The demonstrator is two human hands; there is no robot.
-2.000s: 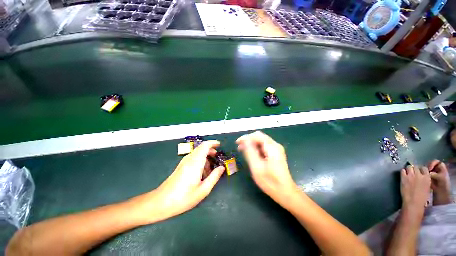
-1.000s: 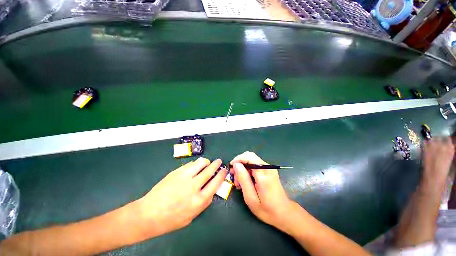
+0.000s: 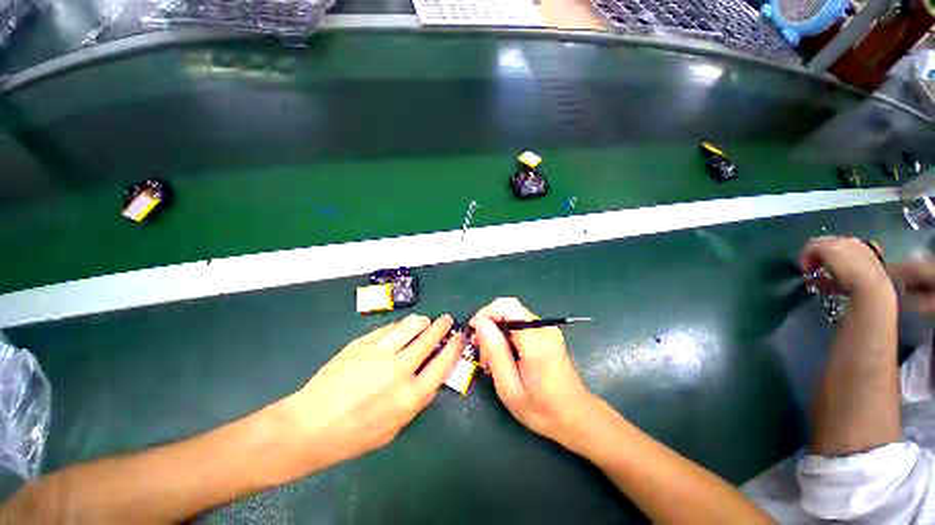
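Note:
My left hand (image 3: 374, 379) holds a black device unit on the dark green worktop; the fingers cover most of it. Its silver-white battery with a yellow edge (image 3: 462, 375) sticks out below, between my hands. My right hand (image 3: 528, 369) holds slim dark tweezers (image 3: 535, 323), their back end pointing right and their tips at the unit, hidden by fingers. A second device unit (image 3: 406, 287) lies behind my left hand, near the white strip, with its pale battery (image 3: 374, 298) to its left.
The green conveyor belt (image 3: 338, 195) beyond the white strip (image 3: 308, 260) carries spaced units (image 3: 529, 183). A clear plastic bag (image 3: 21, 405) is at the left edge. Blister trays (image 3: 241, 15) lie across the belt. At right, a neighbouring worker's hand (image 3: 847, 269) is over small parts (image 3: 832, 305).
My hands and the held unit have stayed nearly in place since one second ago; earlier, no tweezers showed. Units on the belt have shifted left. The neighbour's hand has moved over the small parts.

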